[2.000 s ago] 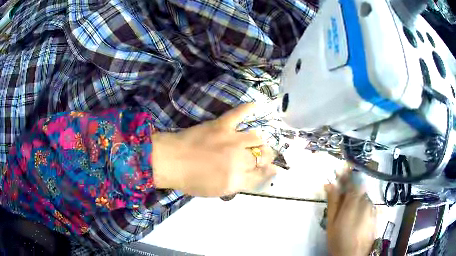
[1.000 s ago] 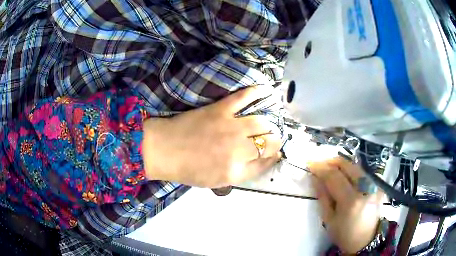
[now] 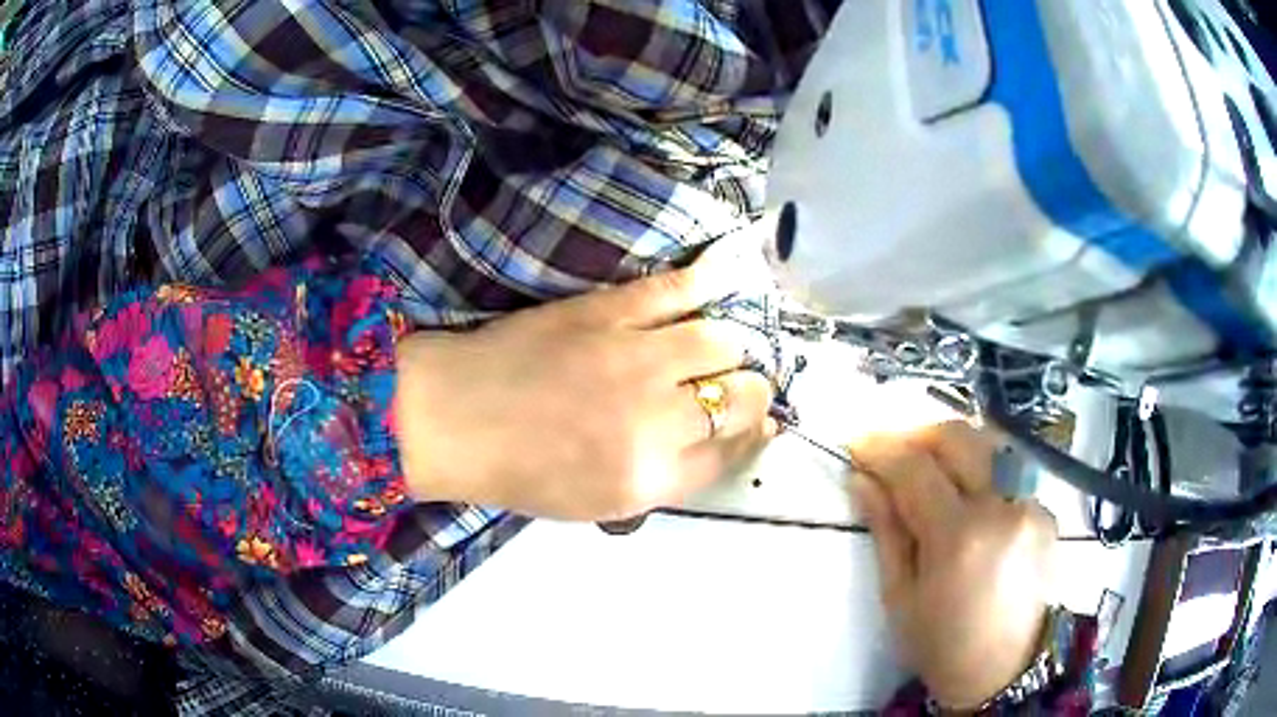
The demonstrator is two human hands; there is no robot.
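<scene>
The plaid shirt (image 3: pixel 588 210) in dark brown, white and blue lies heaped at the left and behind the sewing machine's needle area. My left hand (image 3: pixel 602 399), with a ring, presses a small end of the plaid cloth flat beside the needle area, fingers close together. My right hand (image 3: pixel 952 546) is to the right of it on the machine bed, fingertips pinched on a thin dark tool or strip (image 3: pixel 819 446) that reaches to my left fingertips. Which of the two it is, I cannot tell. The needle is hidden.
The white sewing machine head (image 3: pixel 910 182) with a blue stripe overhangs at upper right. A black cable (image 3: pixel 1078 476) curves across its front. Black-handled scissors (image 3: pixel 1113 490) lie at the right, beside a brown-edged framed panel (image 3: pixel 1197 609). The white table (image 3: pixel 672 616) is in front.
My right hand has come left from the table's right side towards my left fingertips and closed on the thin dark thing. My left hand has shifted slightly left and stays on the cloth.
</scene>
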